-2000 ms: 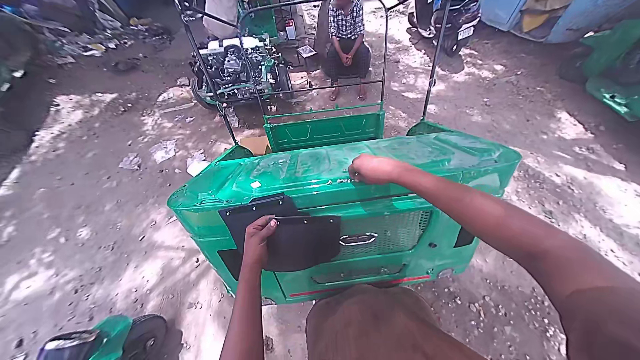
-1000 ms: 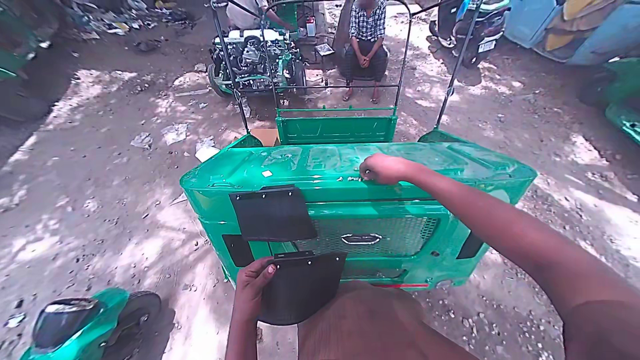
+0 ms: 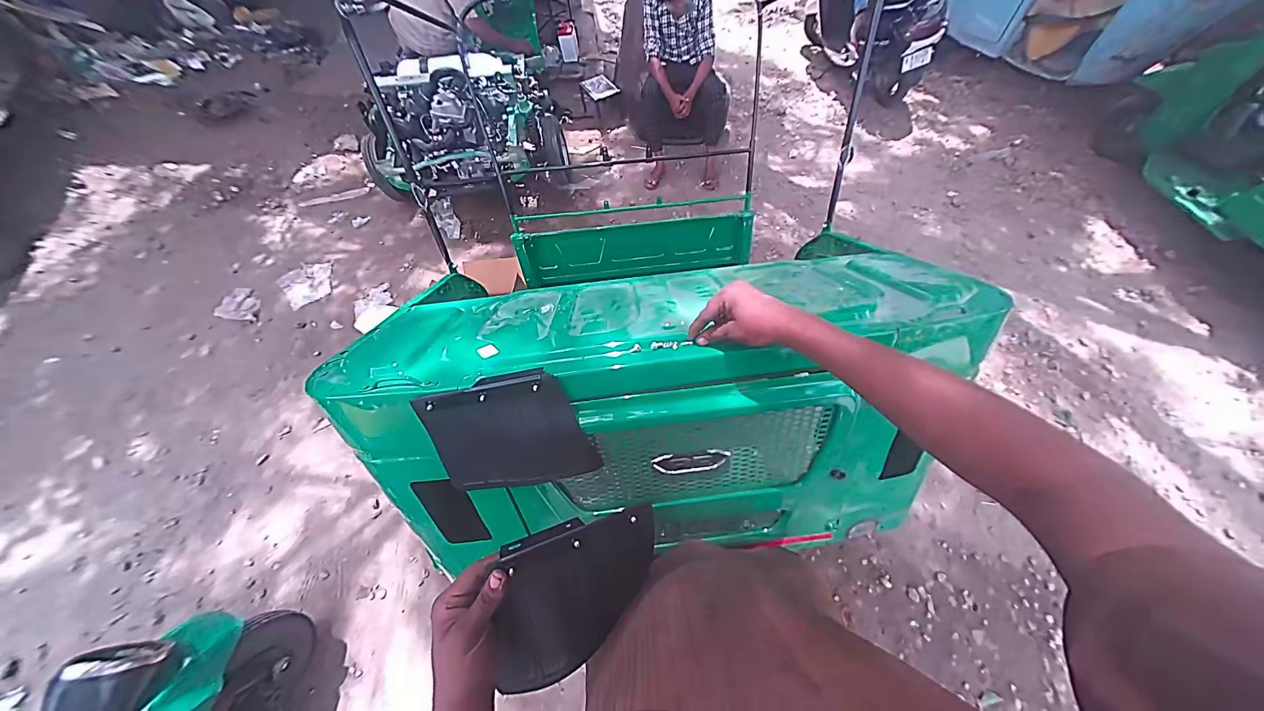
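Note:
My left hand grips the upper left edge of a black mud flap, which hangs low in front of my body and has bright fasteners along its top. A second black mud flap lies over the left part of the green vehicle body, partly covering its mesh grille. My right hand rests on the green top ledge, its fingertips together at several small metal fasteners. Whether a fastener is between those fingers cannot be told.
Beyond the body rise a black tubular frame and a green panel. An exposed engine assembly and a seated person are behind. A green fender with a wheel stands lower left; a parked motorcycle is upper right.
My left hand has moved the held flap down, away from the flap lying on the body, toward my torso. My right hand stays by the fasteners on the ledge.

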